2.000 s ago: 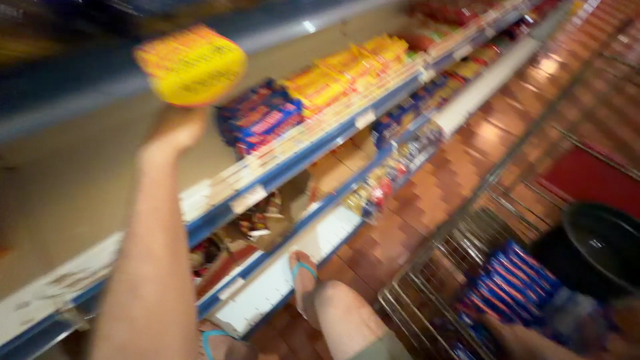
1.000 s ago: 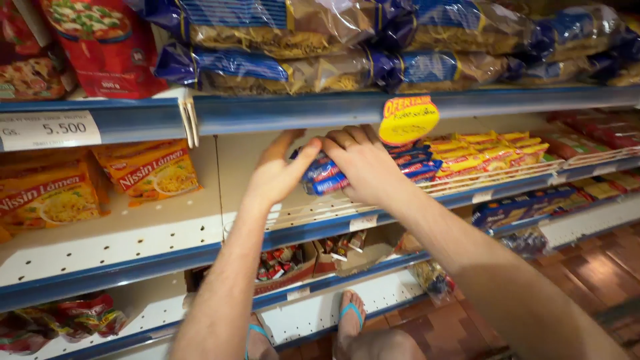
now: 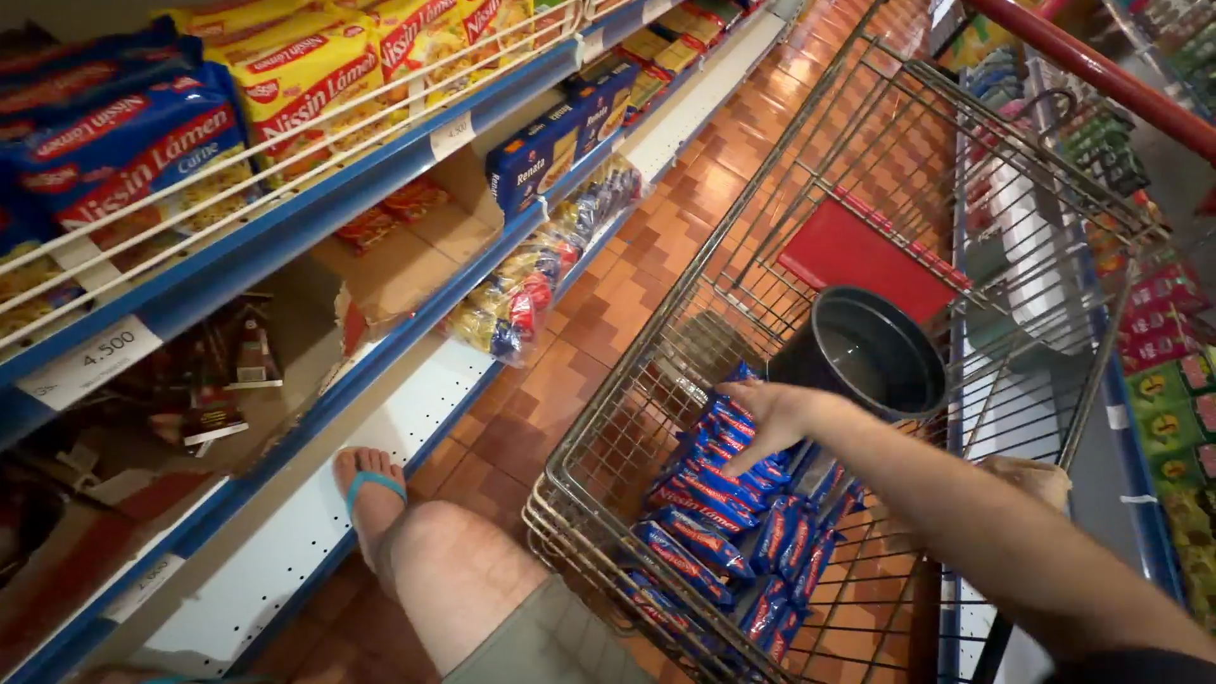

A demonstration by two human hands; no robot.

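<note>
My right hand (image 3: pixel 774 423) reaches down into the metal shopping cart (image 3: pixel 608 389), its fingers spread over a row of blue instant noodle packets (image 3: pixel 708 494). Whether the fingers touch the packets is hard to tell, and the grip is partly hidden. More blue packets lie loosely at the near end of the cart. A black bucket (image 3: pixel 879 351) stands in the cart just beyond my hand. My left hand is out of view. On the shelf at the upper left, blue noodle packets (image 3: pixel 142 152) stand beside yellow ones (image 3: pixel 304 95), behind a white wire rail.
Shelf edges (image 3: pixel 285 228) run diagonally along the left. Boxes of pasta (image 3: pixel 541 157) and bagged goods (image 3: pixel 518 294) sit on the lower shelves. The cart has a red seat panel (image 3: pixel 864 252) and red handle (image 3: pixel 1102 66). My sandalled foot (image 3: pixel 375 494) is beside the bottom shelf.
Both hands were at the middle shelf by a blue packet one second ago. Now my right hand is over the packets in the cart and my left hand has left the view, which has swung right.
</note>
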